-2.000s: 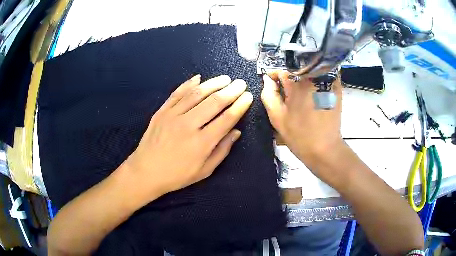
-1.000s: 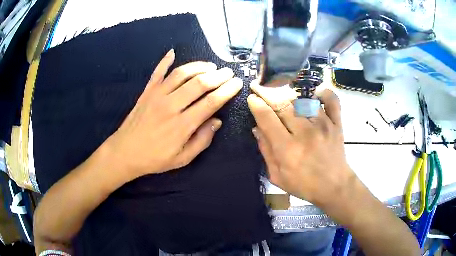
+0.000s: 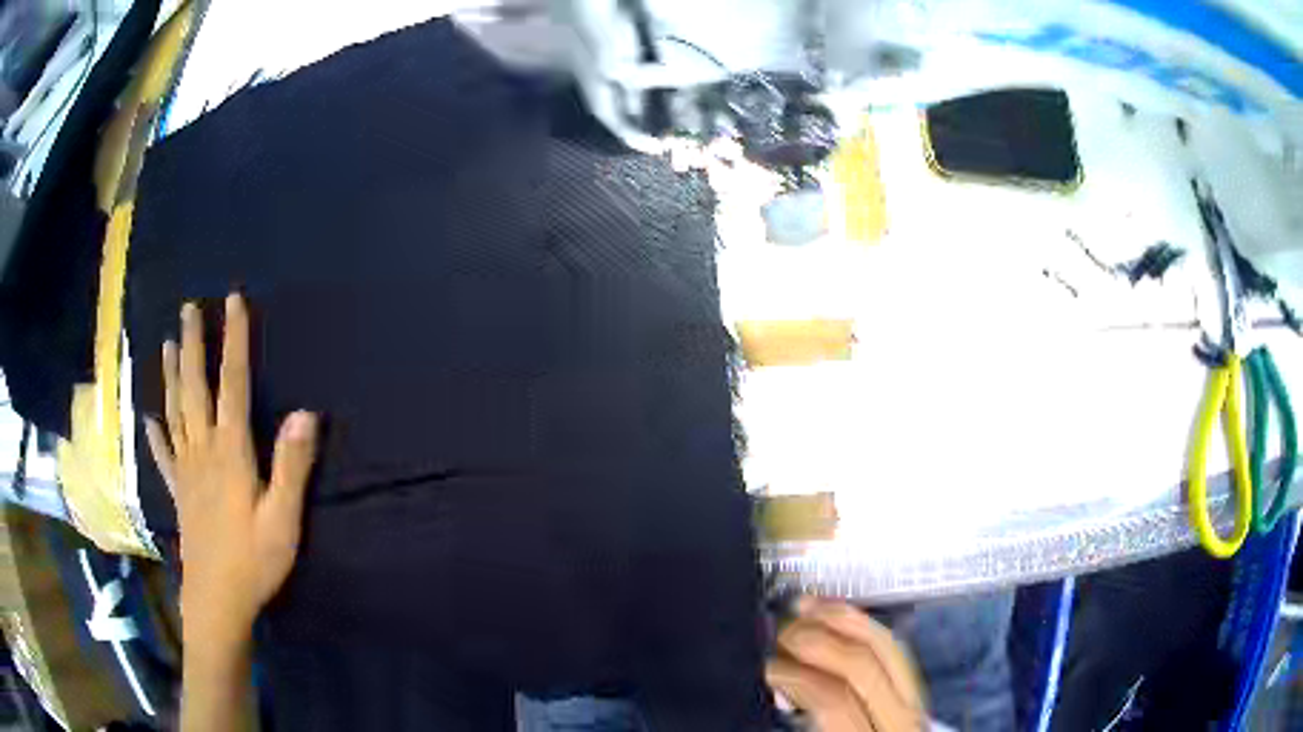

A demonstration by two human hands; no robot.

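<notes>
A large black fabric panel [image 3: 472,315] lies over the machine bed and hangs past the table's front edge. Its frayed right edge runs down from the blurred presser foot area [image 3: 700,150]. My left hand [image 3: 222,472] rests flat on the panel at its left side, fingers spread, holding nothing. My right hand [image 3: 850,665] is at the bottom, below the table's front edge, partly cut off by the picture's rim. Its fingers are closed on the panel's lower right edge.
Scissors with yellow and green handles [image 3: 1219,458] lie at the right. A black phone-like rectangle [image 3: 1003,137] and thread scraps [image 3: 1155,262] lie on the bed. Tan tape pieces [image 3: 796,340] are right of the cloth. A marked strip [image 3: 972,561] runs along the front edge.
My left hand has moved left and down from near the needle, fingers now spread. My right hand has moved from beside the presser foot down to the cloth's lower right edge. The view has shifted.
</notes>
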